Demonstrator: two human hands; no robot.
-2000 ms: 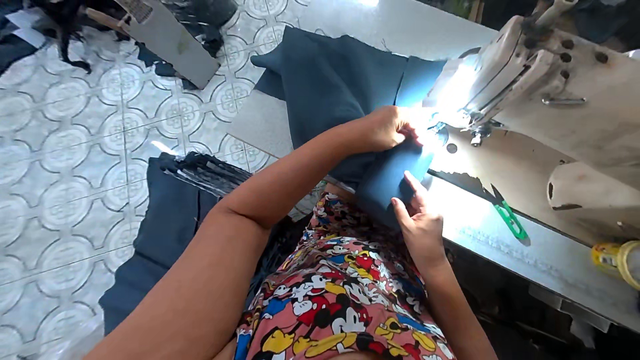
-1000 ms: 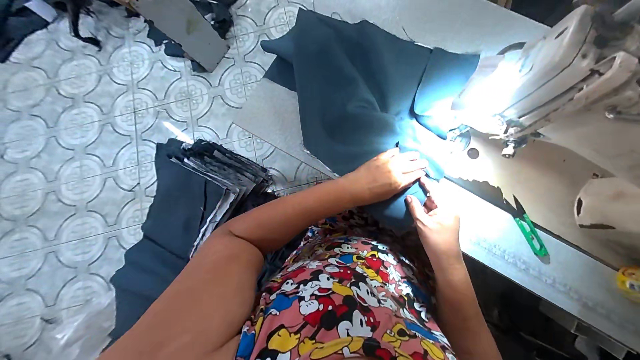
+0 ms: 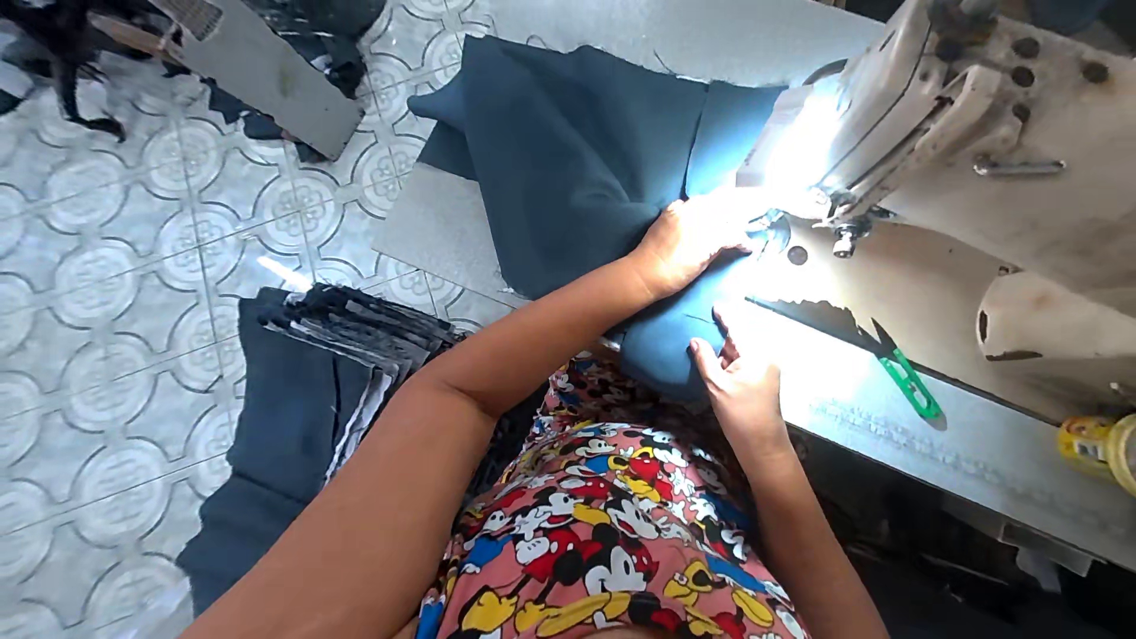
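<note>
Dark blue-grey fabric [image 3: 568, 133] lies across the bed of a sewing machine [image 3: 1056, 98], its near part hanging at the table's front edge. My left hand [image 3: 692, 240] is on the fabric close to the needle area, fingers bent and pinching it; glare from the machine's lamp hides part of the fingertips. My right hand [image 3: 741, 373] holds the fabric's near edge between thumb and fingers, below and to the right of my left hand. Green-handled thread snips [image 3: 910, 382] lie on the table right of my right hand, blades pointing toward the machine.
A stack of dark cut fabric pieces [image 3: 284, 399] rests at the left of my left arm. A yellow container [image 3: 1087, 444] stands at the right edge. At the upper left, a grey board [image 3: 275, 80] and dark scraps [image 3: 342, 35] are over the tiled floor [image 3: 115, 284].
Against one second ago, my left hand is nearer the needle area, and my hands are farther apart. More of the fabric's near part shows between them.
</note>
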